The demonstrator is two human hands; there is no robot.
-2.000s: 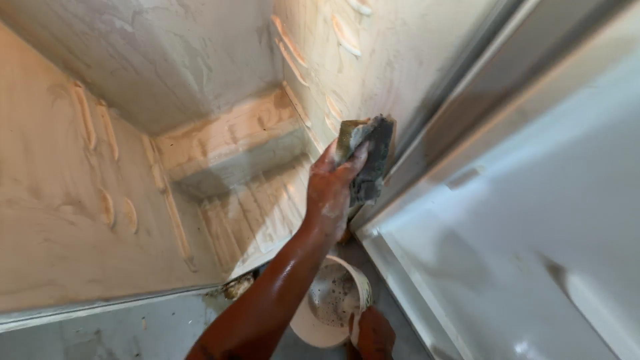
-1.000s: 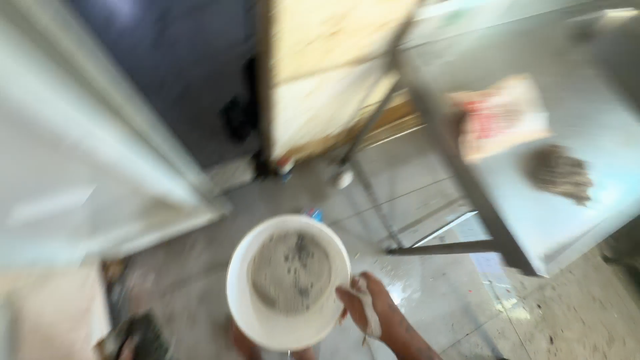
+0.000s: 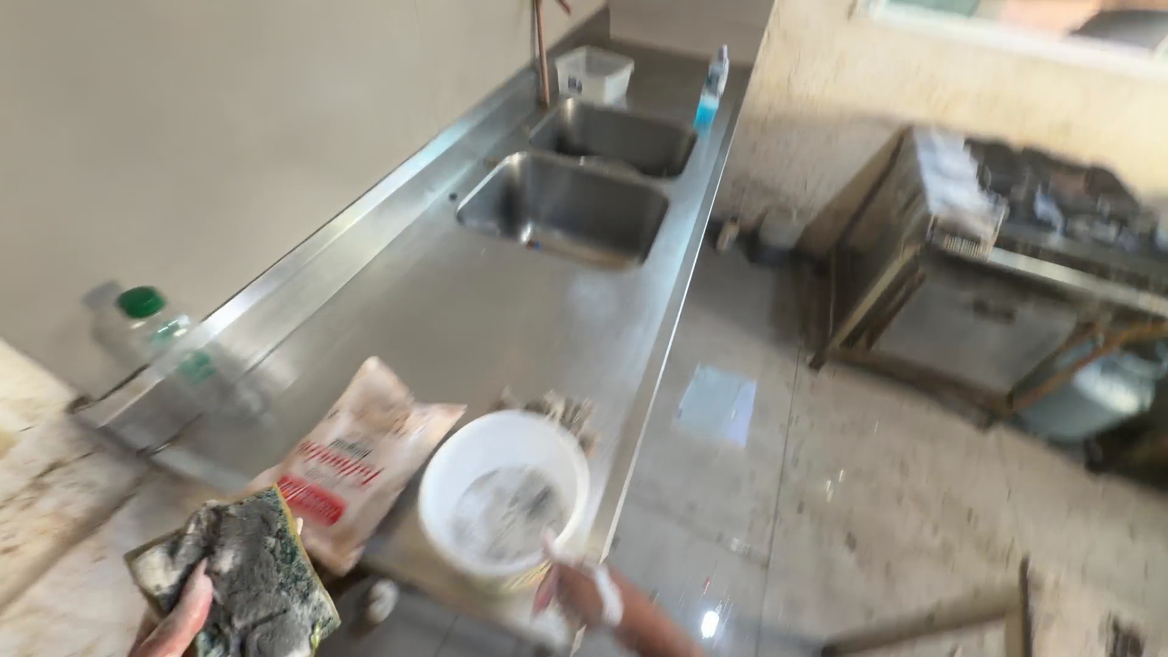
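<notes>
My left hand grips a dirty scouring sponge with dark grime over its face, at the lower left. At the lower middle my right hand holds the rim of a white plastic bucket, which has cloudy liquid with dark specks in it. The bucket is over the near end of a stainless steel counter; whether it rests there I cannot tell. Left of it lies a plastic packet with red print, and a greyish scrubber or rag shows partly behind it.
Two sink basins are set into the counter. Beyond them stand a white plastic tub and a bottle of blue liquid. A green-capped bottle is at the left. A grimy stove stands right, across the tiled floor.
The view has swung from a refrigerator-like interior to the steel counter. The bucket has moved from above the floor to the counter's near end, with my right hand still on it.
</notes>
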